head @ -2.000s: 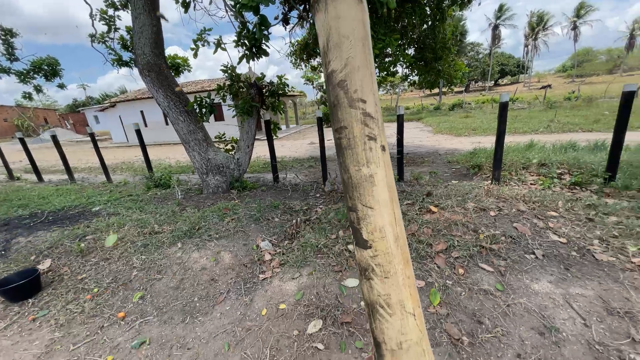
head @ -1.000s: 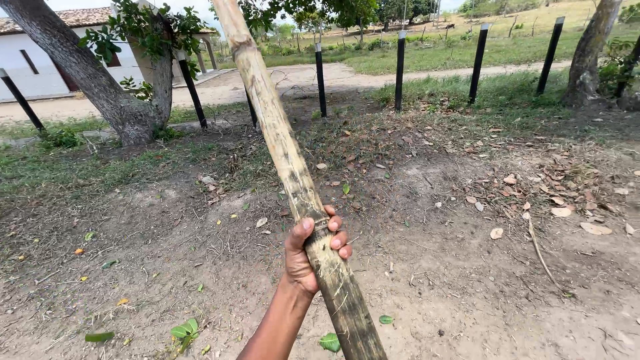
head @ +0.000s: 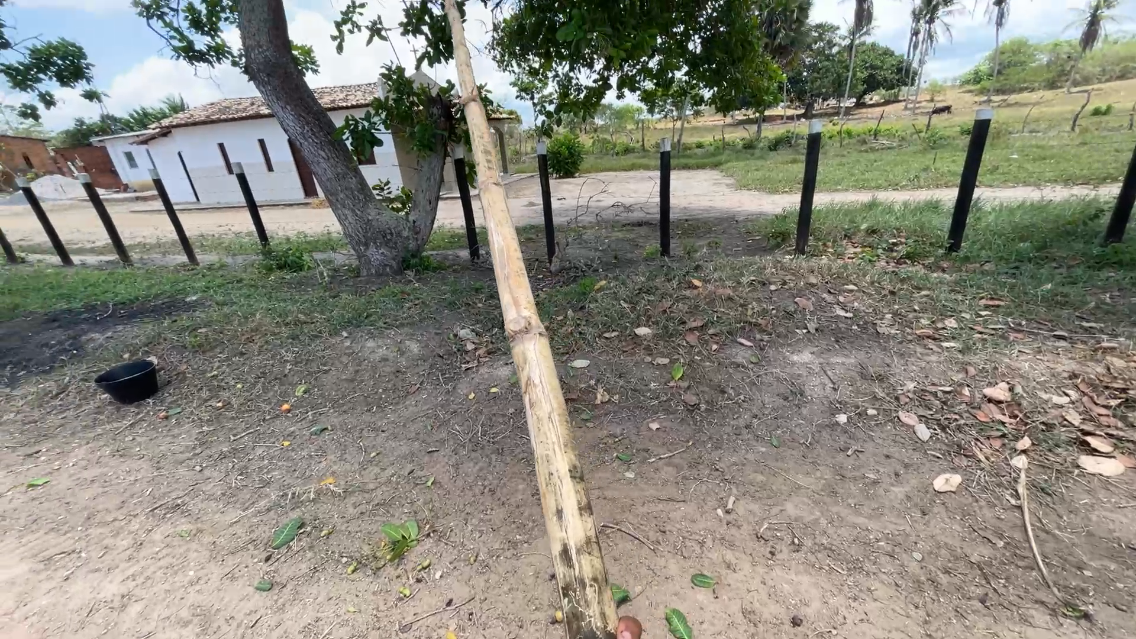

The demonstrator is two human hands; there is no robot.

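A long bamboo pole (head: pixel 541 382), pale with dark blotches and ringed nodes, slants from the bottom edge up past the top edge, leaning slightly left. At its lower end a fingertip of my left hand (head: pixel 628 627) shows against the pole's right side; the rest of that hand is out of frame. My right hand is not in view. The upper end of the pole lies beyond the top of the view, passing in front of tree foliage.
A leaning tree trunk (head: pixel 306 115) stands behind the pole on the left. A row of black posts with pale tops (head: pixel 808 191) crosses the yard. A black tub (head: pixel 129 382) sits on the ground at left. Dry leaves (head: pixel 1100 464) lie at right; a white house (head: pixel 222 151) stands beyond.
My left hand, seen around the pole one second ago, has dropped almost out of view at the bottom. The pole now stands more upright in view. The view has tilted up and turned left.
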